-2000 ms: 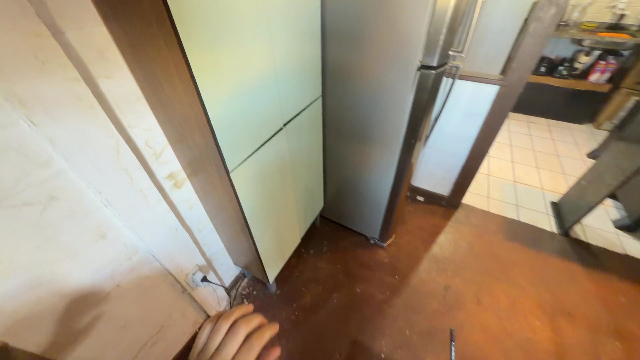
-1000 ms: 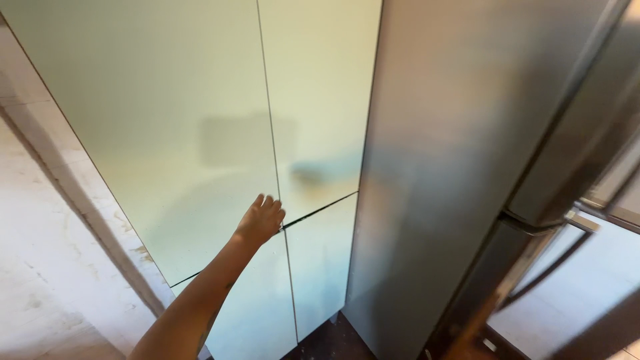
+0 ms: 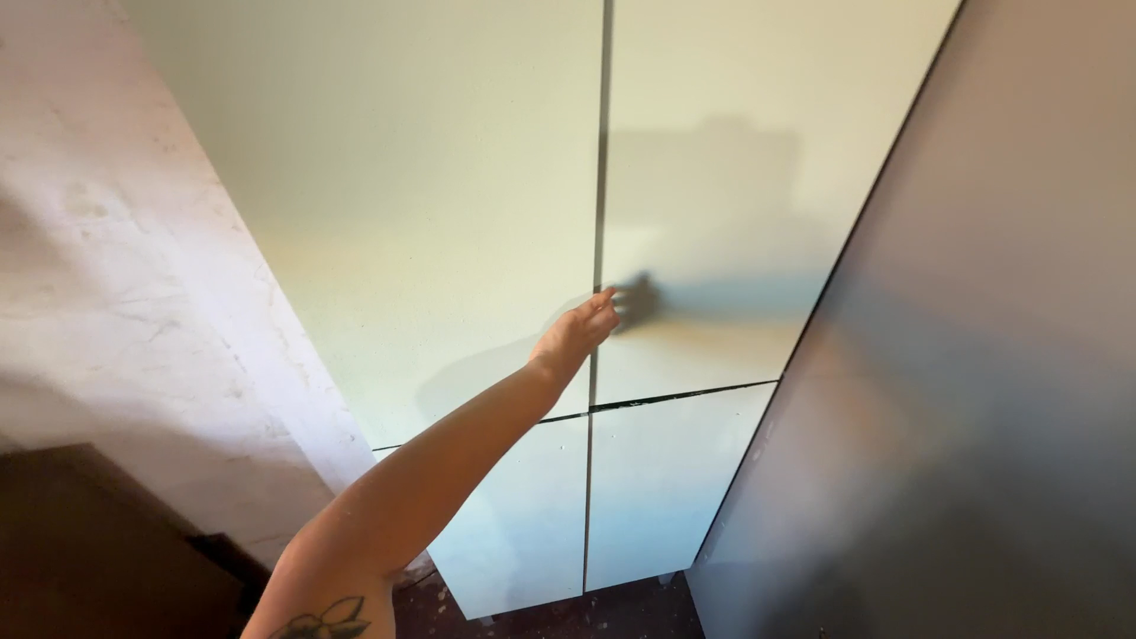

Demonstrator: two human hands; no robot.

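My left hand point(image 3: 579, 333) reaches up from the lower left to the seam between the two upper doors of a tall pale green cabinet. Its fingertips are at the inner edge of the upper left door point(image 3: 399, 213), beside the upper right door point(image 3: 710, 222). The fingers are bent and close together; whether they grip the door edge cannot be told. A dark strip shows along the upper seam. Below a horizontal gap are the lower left door point(image 3: 524, 506) and the lower right door point(image 3: 666, 488). My right hand is out of view.
A grey metallic refrigerator side point(image 3: 958, 373) stands close against the cabinet's right. On the left is a worn whitish wall point(image 3: 177, 311), with a dark brown flat object point(image 3: 106, 541) at the lower left. Dark floor point(image 3: 621, 617) shows under the cabinet.
My left hand has risen from low in front of the cabinet to the upper doors' seam, which looks wider than one second ago. The view has moved closer to the cabinet.
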